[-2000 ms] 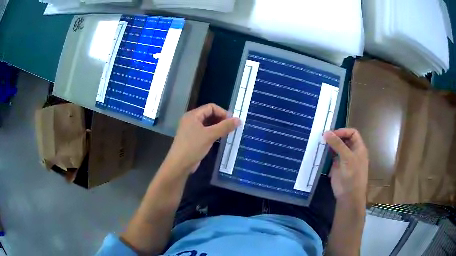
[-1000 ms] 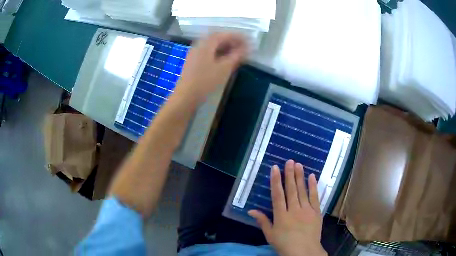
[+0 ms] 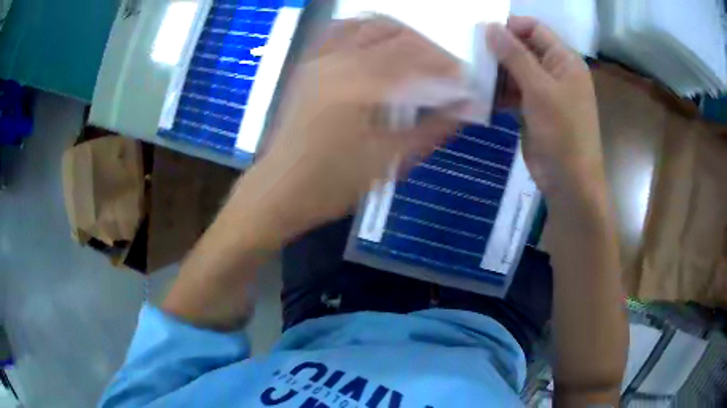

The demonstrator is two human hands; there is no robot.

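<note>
A white sheet [image 3: 481, 84] is between my hands above the upper part of a lay-up. My right hand [image 3: 558, 96] pinches its edge between thumb and fingers. My left hand [image 3: 343, 127] is blurred, its fingers closed on the sheet's lower left part. Below lies a blue solar cell matrix [image 3: 446, 207] with pale cross lines and a white insulating strip [image 3: 510, 227] down each long side. A greyish border shows around its lower edge. My hands and the sheet hide its upper part.
A glossy pale board [image 3: 135, 80] at left holds more blue cells [image 3: 219, 80]. White sheet piles [image 3: 658, 40] stand at the far right. Brown kraft paper [image 3: 681, 207] surrounds a shiny stack at right. A cardboard box [image 3: 183, 207] is below left, wire mesh [image 3: 693, 374] lower right.
My left hand has come back from the far piles to the lay-up, and a white sheet is now between both hands. My right hand has lifted off the cells and moved up.
</note>
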